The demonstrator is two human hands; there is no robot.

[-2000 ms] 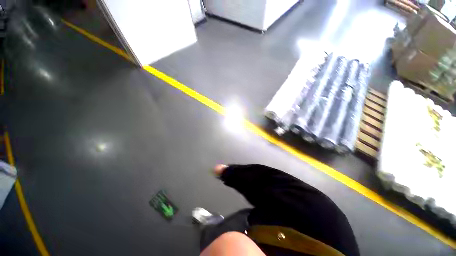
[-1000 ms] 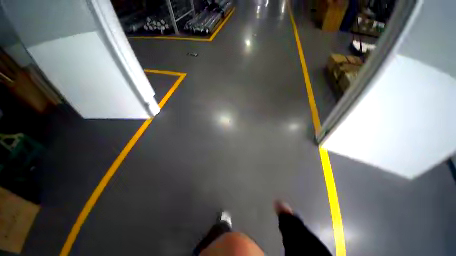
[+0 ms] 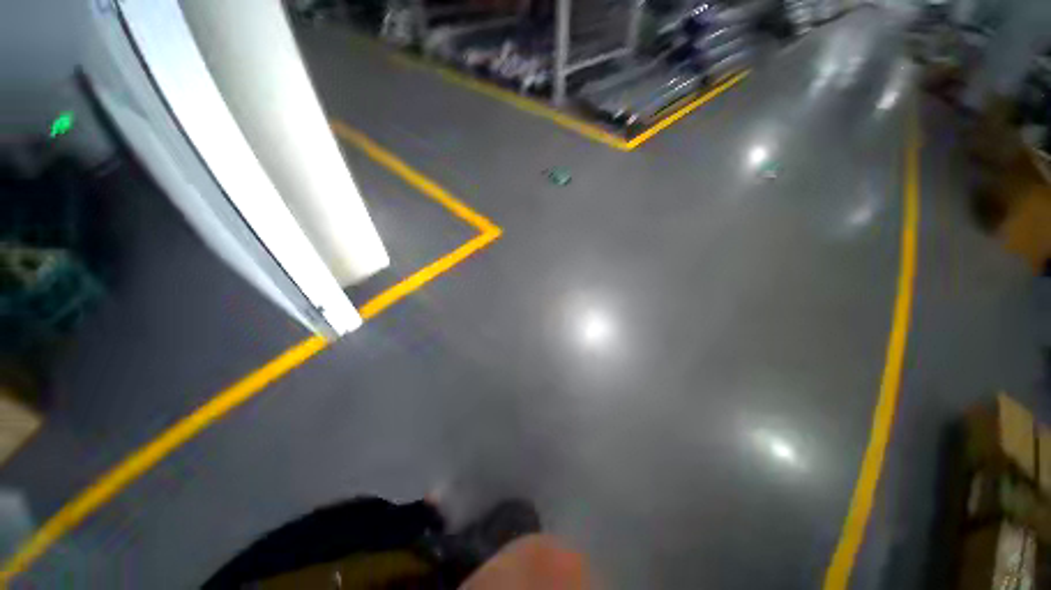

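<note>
My left hand [image 3: 436, 498] shows only as a small blurred bit of skin at the end of a black sleeve [image 3: 334, 532], low and left of centre. Its fingers cannot be made out, and no held thing can be seen. My right hand is not in view. A blurred skin-coloured shape is cut off by the bottom edge. The grey shiny floor [image 3: 692, 380] lies in front of me, with a yellow line [image 3: 190, 426] at the left and another yellow line [image 3: 894, 346] at the right.
A white wall end or door frame [image 3: 277, 150] stands at the left. Blurred rolls [image 3: 680, 58] lie by a rack post [image 3: 561, 52] at the back. Brown cartons [image 3: 991, 496] are at the right edge. Small green floor markers [image 3: 558, 176] lie ahead.
The view has moved forward and swung left; the right-hand white wall has left the picture. My right hand and sleeve have gone out of view, and a left sleeve has come in.
</note>
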